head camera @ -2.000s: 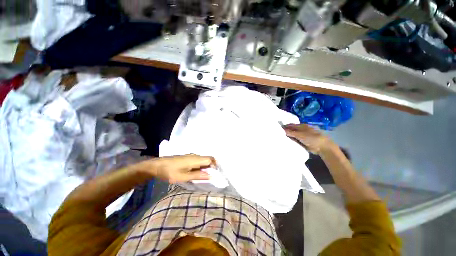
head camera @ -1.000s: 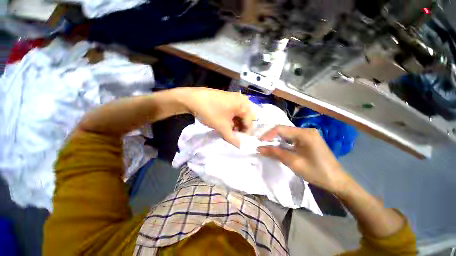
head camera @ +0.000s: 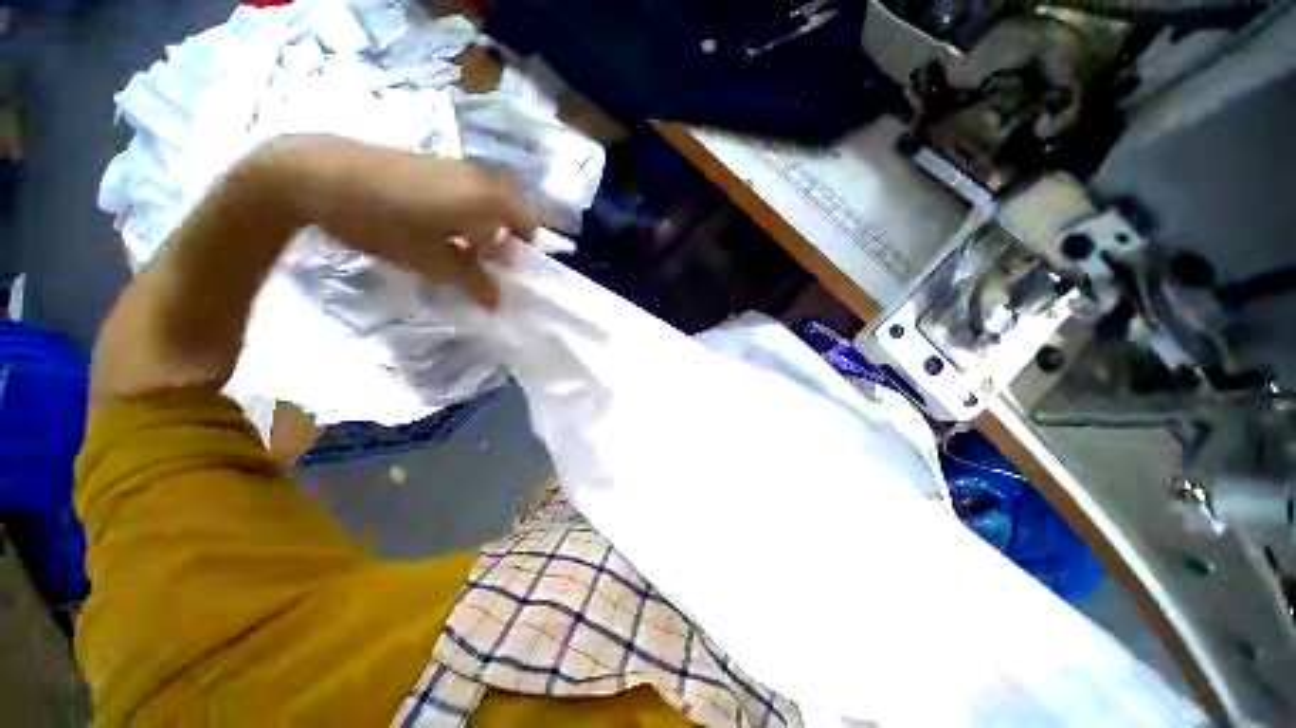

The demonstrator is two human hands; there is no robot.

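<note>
A white garment piece (head camera: 739, 484) is stretched as a long strip from upper left to lower right, over the checked apron (head camera: 569, 597). My left hand (head camera: 427, 213) grips its upper left end in front of the white pile (head camera: 327, 100). My right hand is not in view; the cloth runs out at the bottom right edge. The needle plate (head camera: 938, 356) of the sewing machine shows bare, with dark round holes, and the cloth lies below and beside it.
The machine table (head camera: 810, 199) has a brown wooden edge and a printed scale. Dark navy cloth (head camera: 697, 57) lies beyond it. A blue plastic bag (head camera: 1023, 533) shows below the table edge. The grey machine head (head camera: 1194, 299) fills the right side.
The cloth, bunched on the lap between both hands before, is now stretched out long. My left hand has moved up and left to the pile. My right hand has left the view. The view has turned left.
</note>
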